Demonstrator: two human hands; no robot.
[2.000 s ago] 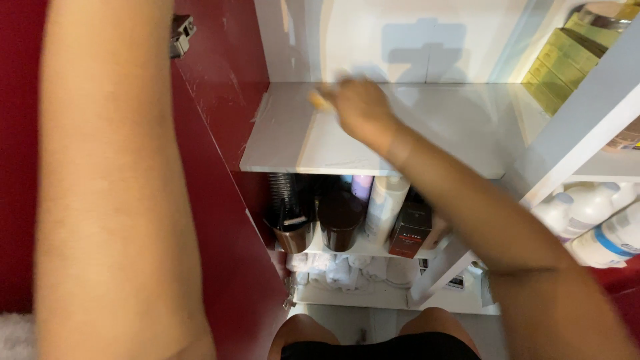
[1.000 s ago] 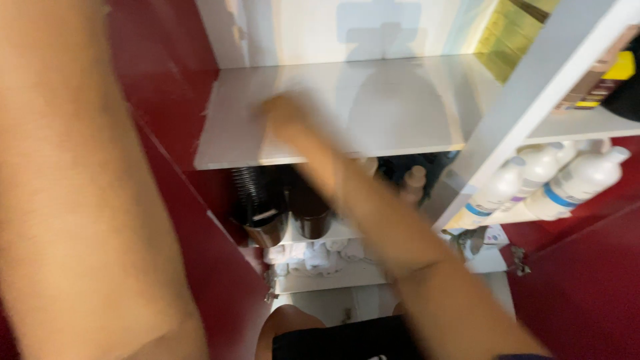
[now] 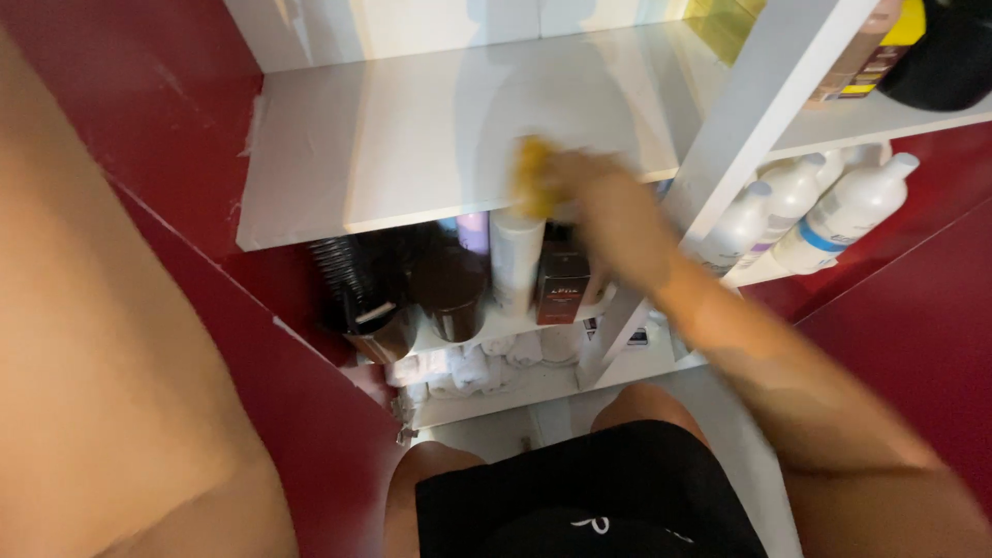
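My right hand, blurred by motion, is closed on a yellow cloth or sponge at the front edge of the white shelf. Which of the two the yellow thing is, I cannot tell. Beneath that shelf, close to the hand, stand a white bottle and a dark box bearing writing. My left forearm rises large along the left side of the view, and my left hand lies outside it.
Dark brown containers, one holding a black brush or comb, stand lower left. Rolled white towels lie below them. Right of the white upright divider are several white bottles. Red door panels flank the cabinet.
My right hand has moved from the left part of the shelf to its front edge on the right, with the yellow thing in it. The view has shifted somewhat.
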